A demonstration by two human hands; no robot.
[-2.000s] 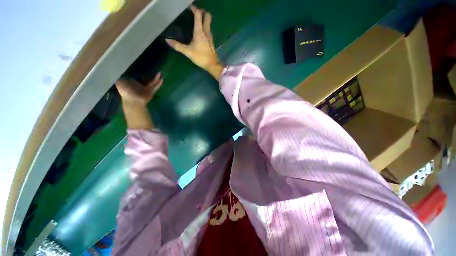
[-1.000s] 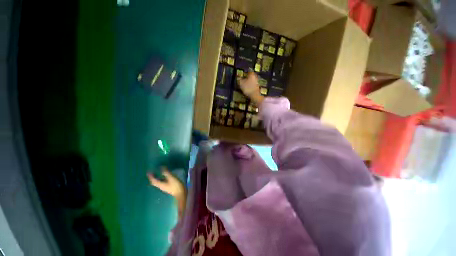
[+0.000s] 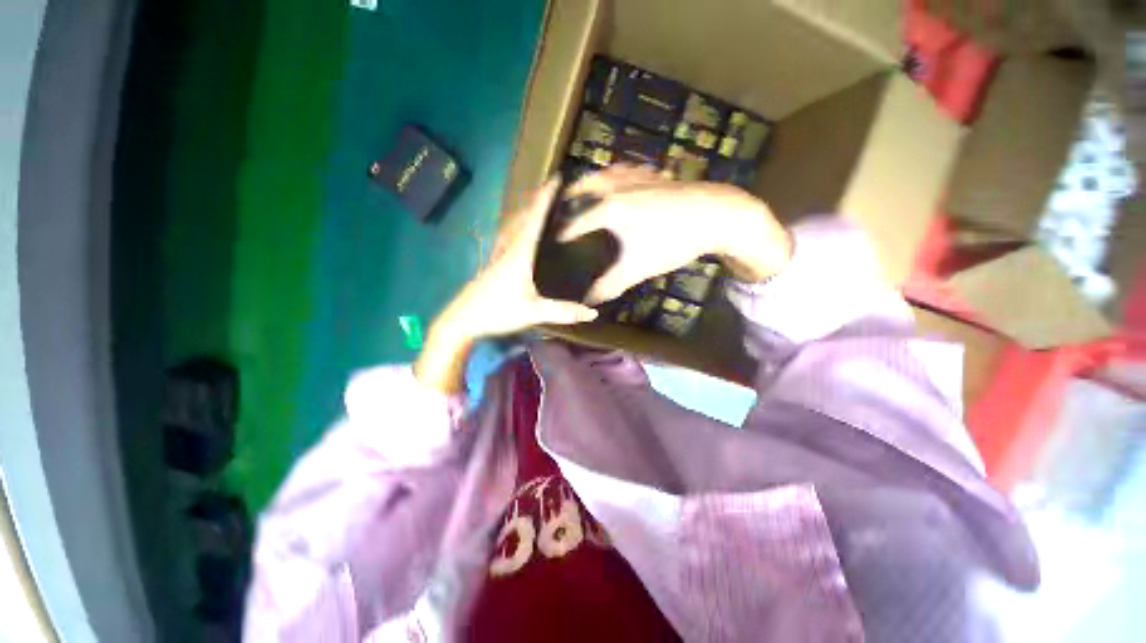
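My left hand [image 3: 509, 286] and my right hand [image 3: 672, 229] meet over the near left edge of the brown carton [image 3: 811, 189]. They hold a dark, plain-looking box [image 3: 568, 266] between them, largely hidden by the fingers. Its lid and base cannot be told apart. Rows of black boxes with yellow-gold print [image 3: 647, 94] fill the carton's bottom, partly covered by my right hand. A single black box with gold lettering [image 3: 417, 173] lies closed on the green belt, left of the carton.
A bright green tag [image 3: 411, 330] lies on the belt [image 3: 365, 270]. Dark blocks [image 3: 201, 415] stand along the far side, by a pale curved rail [image 3: 69, 289]. Another open carton [image 3: 1012, 151], white pieces [image 3: 1091, 189] and red material [image 3: 961, 69] are at the right.
My right hand has drawn back from the boxes inside the carton towards its near left edge. My left hand has come up from the belt to meet it, with a dark box between them.
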